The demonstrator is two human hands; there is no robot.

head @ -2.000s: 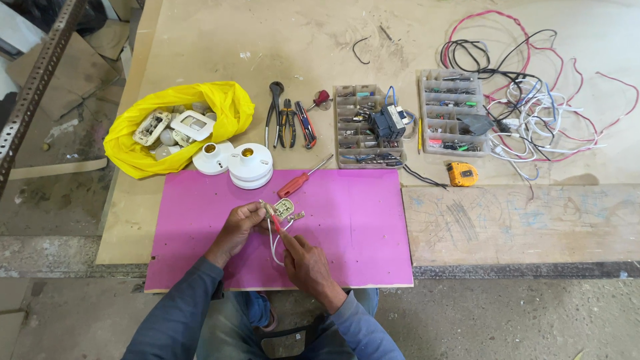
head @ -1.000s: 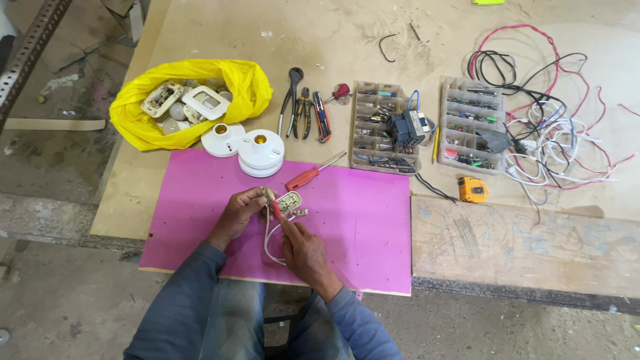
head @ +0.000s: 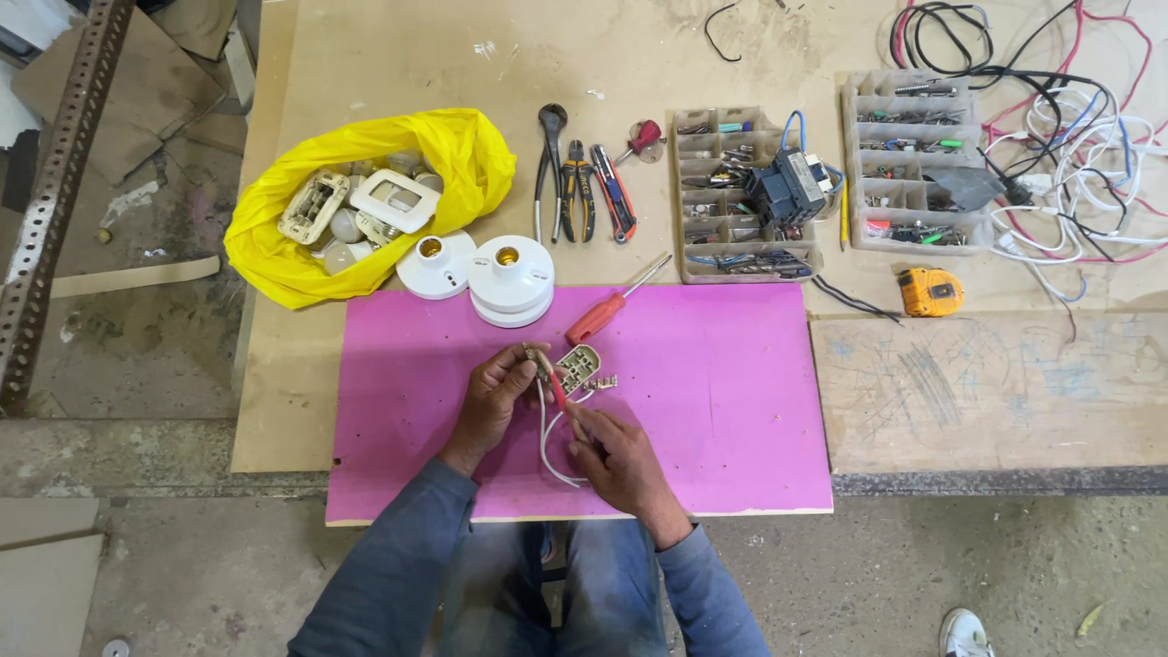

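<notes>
Over the pink board [head: 730, 411], my left hand [head: 497, 397] pinches a small metal terminal piece [head: 532, 354] joined to a white cable [head: 545, 438]. My right hand [head: 625, 456] grips a thin red-handled tool [head: 557, 385], probably a screwdriver, whose far end meets that piece; its tip is too small to make out. Just behind the tool lies an open cream plastic socket housing [head: 580, 367], with a strip of metal contacts [head: 602, 382] beside it. A larger red screwdriver [head: 598, 318] rests farther back on the board.
White lamp holders [head: 511, 278] stand at the board's back edge, beside a yellow bag [head: 265, 246] of fittings. Behind are end cutters [head: 550, 169], diagonal pliers [head: 577, 192] and a utility knife [head: 614, 193]. Rightward are parts boxes [head: 689, 196], a contactor [head: 789, 187], a tape measure [head: 929, 292] and tangled wires [head: 1058, 164].
Both hands stay at the same small piece, the red tool still held against it. The view has shifted slightly. Nothing has plainly been let go or picked up.
</notes>
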